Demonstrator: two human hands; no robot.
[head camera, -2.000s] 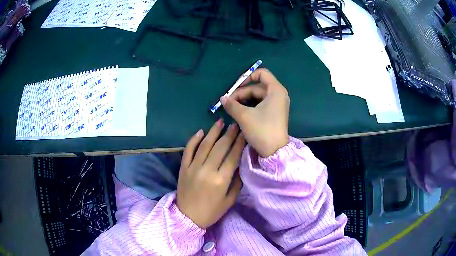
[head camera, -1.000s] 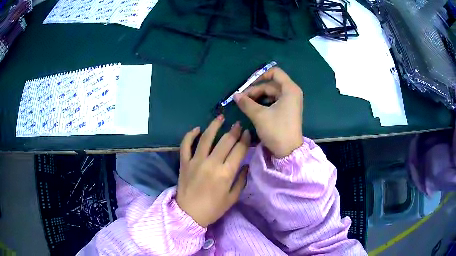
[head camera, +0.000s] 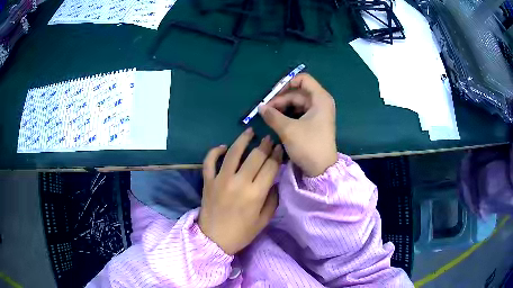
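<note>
A narrow white adhesive strip (head camera: 270, 97) with blue print lies slanted over the green mat, its upper end pointing away to the right. A thin dark strip shows along its left edge. My right hand (head camera: 304, 121) pinches the adhesive strip between thumb and fingers near its middle. My left hand (head camera: 239, 194) is palm down with fingers apart at the bench edge, its fingertips just below the strip's lower end, holding nothing visible. A printed adhesive sheet (head camera: 79, 115) with a comb-like upper edge lies at the left.
A black frame (head camera: 194, 73) and a tangled frame pile (head camera: 264, 25) lie at the back. Stacked frames (head camera: 379, 22) sit on white paper (head camera: 413, 84) at right, beside clear plastic bags (head camera: 478, 73). A second sheet (head camera: 112, 11) lies back left. A black basket (head camera: 53, 225) is below the edge.
My right hand and the strip first shifted right, then slightly back left and away from me. The strip now lies closer along the dark strip. My left hand has shifted slightly right, its fingers more spread.
</note>
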